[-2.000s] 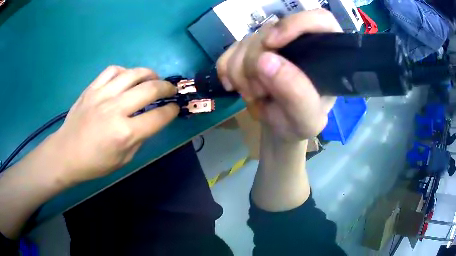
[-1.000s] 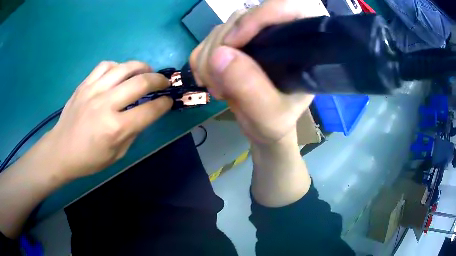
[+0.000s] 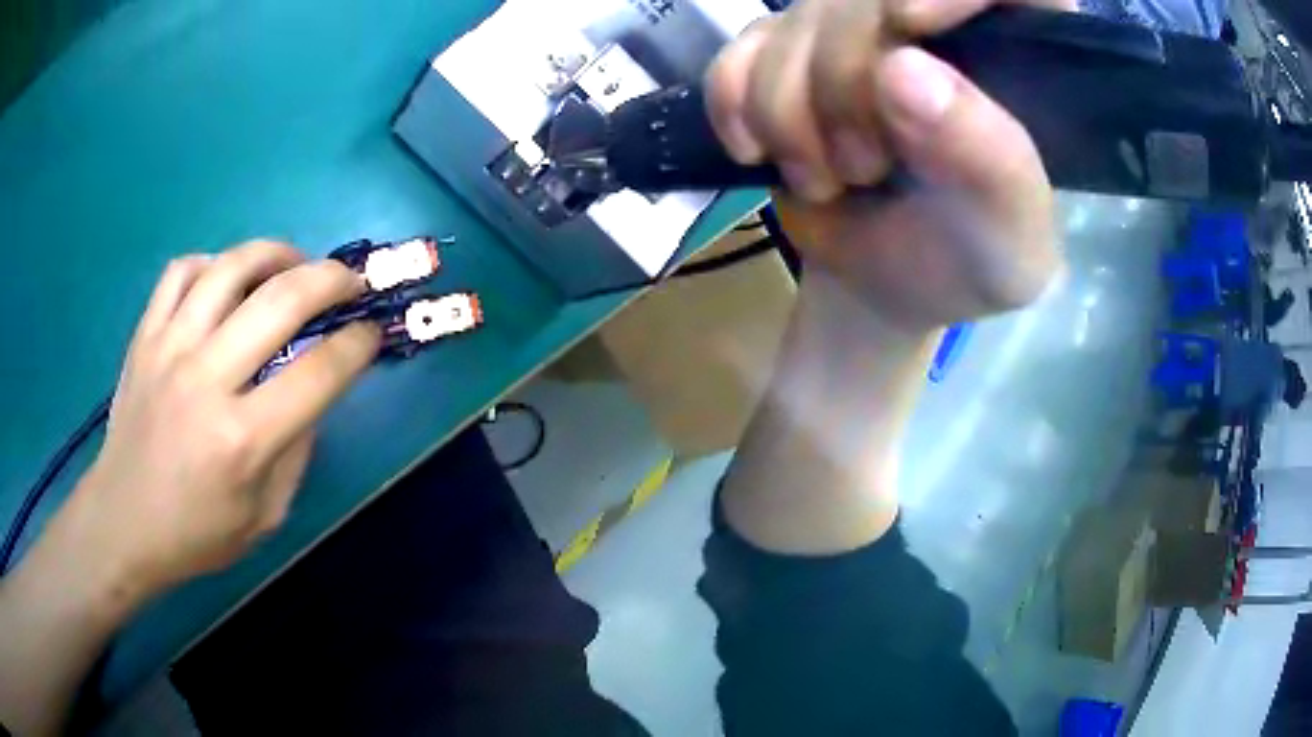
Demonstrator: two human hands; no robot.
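My left hand (image 3: 238,382) presses a pair of black end connectors on the green mat under its fingertips. Their metal terminal plates (image 3: 440,317) face up and look white in glare, with reddish ends. A black cable (image 3: 58,468) runs left from under my left hand. My right hand (image 3: 899,159) grips the black electric screwdriver (image 3: 1101,108), its ribbed nose (image 3: 665,141) pointing left. The tip is at the metal pickup (image 3: 535,180) on the front of the grey-white screw feeder (image 3: 497,72). Whether a screw is on the bit cannot be told.
The green mat (image 3: 187,130) ends at a slanting bench edge near my body. Beyond the edge are a cardboard box (image 3: 691,360), yellow-black floor tape (image 3: 616,516) and a black cable loop. Blue bins (image 3: 1191,281) and more cardboard boxes (image 3: 1108,590) are at the right.
The screwdriver nose has left the connectors and is now at the feeder's pickup. The feeder shows more fully. The connectors and my left hand appear further left in view, still together.
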